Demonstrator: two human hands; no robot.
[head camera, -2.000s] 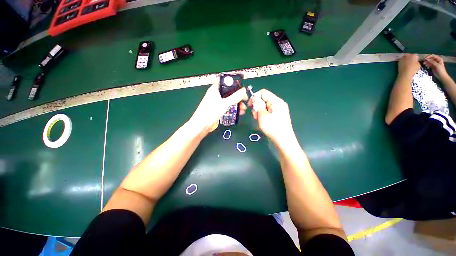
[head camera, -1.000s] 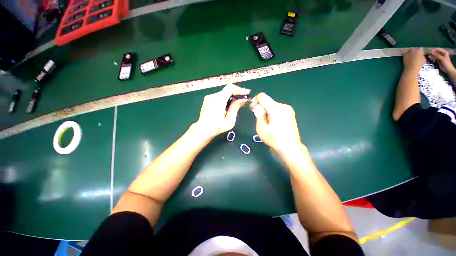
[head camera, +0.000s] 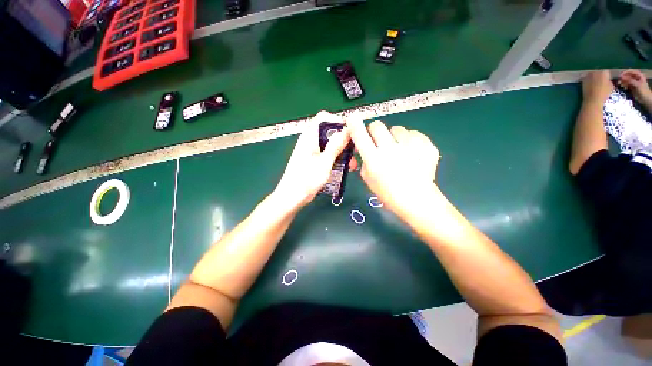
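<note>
A black handset (head camera: 334, 179) with a pale keypad is held above the green bench, keypad end toward me. My left hand (head camera: 309, 161) grips it from the left, thumb across its upper part. My right hand (head camera: 393, 161) is at its upper right edge, fingertips touching the top end. Whether a small part is between the right fingertips is hidden. Several thin white rings lie on the bench below: one at centre (head camera: 357, 216), one beside it (head camera: 375, 202), one partly behind the handset's lower end, and one nearer me (head camera: 289, 277).
A pale tape roll (head camera: 121, 202) lies at left. Beyond the metal edge strip (head camera: 243, 134), several handsets (head camera: 348, 80) lie on the belt, with a red tray (head camera: 184, 51). A grey post (head camera: 529, 46) stands right. Another person's hands are by a white heap (head camera: 628, 121).
The handset is tilted back so its keypad shows again. My right hand has turned over its top end. The belt handsets sit further left, and more of the red tray shows.
</note>
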